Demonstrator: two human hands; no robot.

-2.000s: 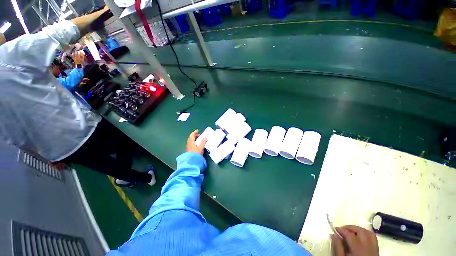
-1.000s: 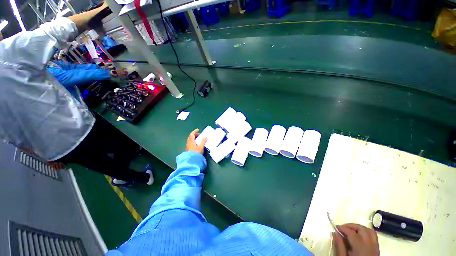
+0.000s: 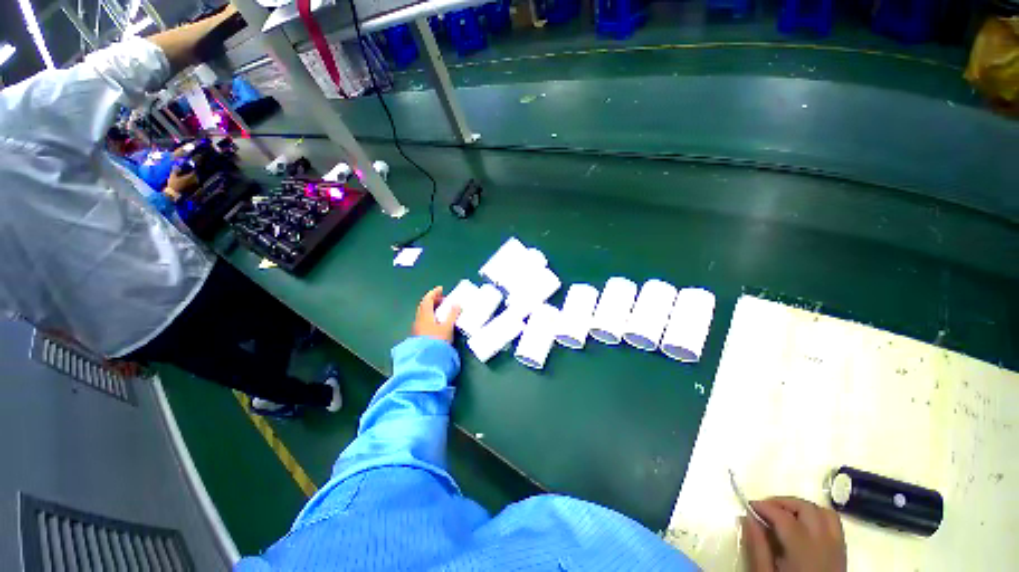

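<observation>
Several white camera housings (image 3: 687, 324) lie on the green bench, some in a row and some in a loose heap at the row's left end. My left hand (image 3: 435, 316) is at the heap's left end, with its fingers on a white housing (image 3: 459, 304). My right hand (image 3: 796, 536) is at the bottom edge, partly cut off, with a thin pale tool (image 3: 741, 493) in its fingers. A black camera housing (image 3: 886, 502) lies on the white work board (image 3: 849, 391), just right of my right hand.
A person in a pale smock (image 3: 95, 212) stands at the left. A black tray of small parts (image 3: 293, 227) sits on the green bench (image 3: 581, 425), near a shelf post (image 3: 335, 123). A black cord (image 3: 405, 168) hangs to the bench beside a small dark object (image 3: 466, 199).
My hands and the housings hold their places. The small dark object by the cord has shifted slightly right. The far worker's blue-sleeved arm has moved.
</observation>
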